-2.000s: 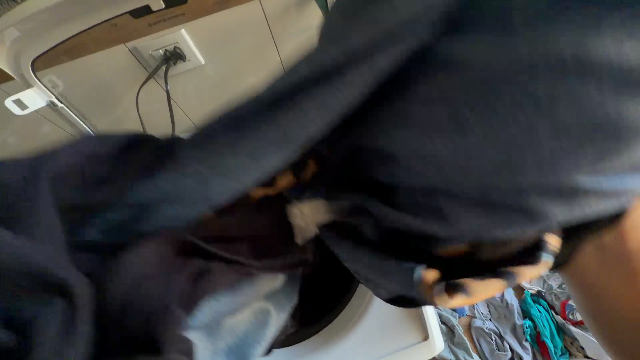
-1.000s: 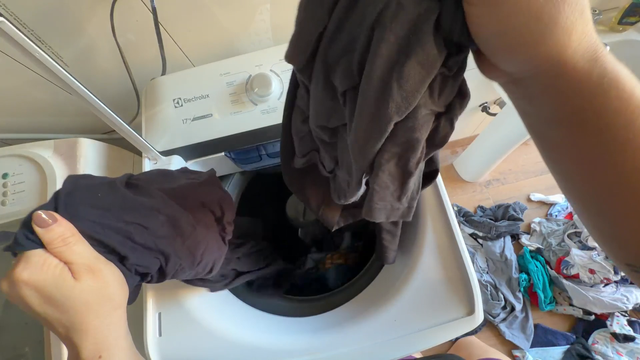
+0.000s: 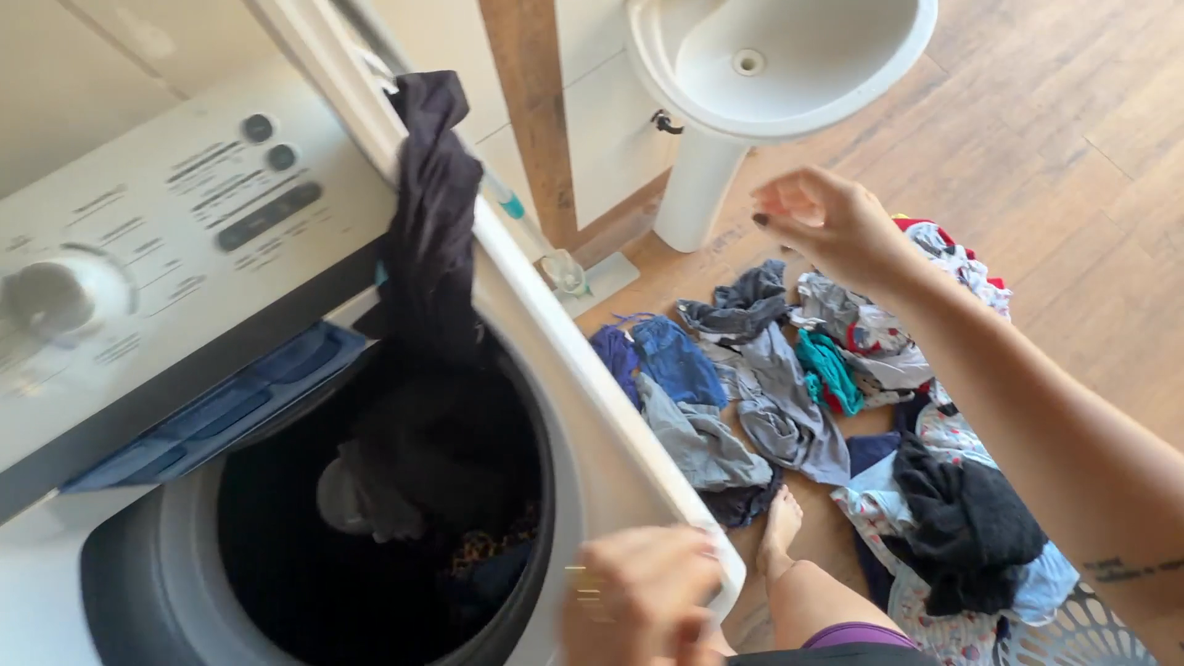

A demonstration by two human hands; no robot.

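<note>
A top-loading washing machine (image 3: 638,462) stands at the left with its drum (image 3: 370,573) uncovered. Dark clothes lie inside, among them a patterned piece (image 3: 481,546). One dark garment (image 3: 430,222) hangs over the machine's rim, its lower end reaching into the drum. My right hand (image 3: 809,213) is raised over the floor, fingers loosely bent and apart, holding nothing; it is nearest to the laundry pile and the washbasin. My left hand (image 3: 643,592), blurred, is at the machine's front corner with its fingers curled; whether it grips anything cannot be seen.
Sorted clothes (image 3: 786,398) lie in heaps on the wooden floor to the right. A white pedestal washbasin (image 3: 786,65) stands at the top. Part of a grey plastic laundry basket (image 3: 1082,634) shows at bottom right. My bare foot (image 3: 784,518) is beside the clothes.
A second ago each hand held dark clothing over the machine; my right hand has let go of its bundle. My left hand has left its garment too. The view has turned strongly to the right.
</note>
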